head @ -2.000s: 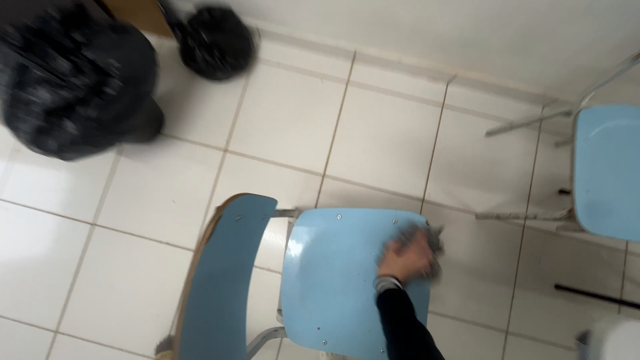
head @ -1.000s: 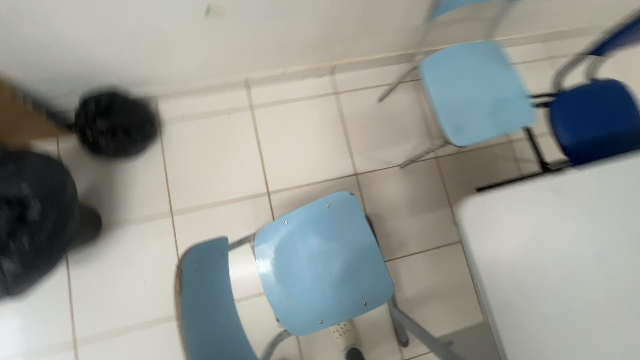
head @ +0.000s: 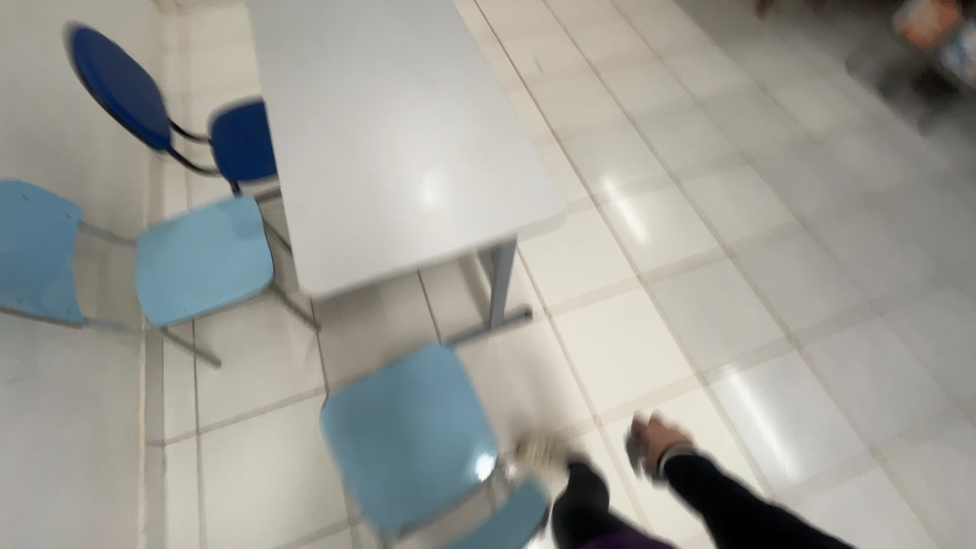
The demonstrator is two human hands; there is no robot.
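My right hand [head: 662, 442], in a black sleeve with a band at the wrist, is at the lower right above the tiled floor. It is closed on a grey cloth [head: 634, 450], which is blurred and partly hidden by the fingers. To the left of the hand, past my leg and shoe [head: 543, 451], stands a light blue chair [head: 412, 435] with its backrest [head: 503, 518] toward the bottom edge. The hand does not touch the chair. My left hand is out of the picture.
A white table [head: 396, 152] with a grey metal leg [head: 501, 282] stands beyond the chair. Another light blue chair [head: 206, 259] and a dark blue chair [head: 122, 88] are at its left, near the wall [head: 61, 427]. Blurred objects [head: 930, 23] lie at the upper right.
Two seconds ago my right hand was on the light blue seat with the cloth; now it is off the chair, over the floor. The view has swung right, toward the table.
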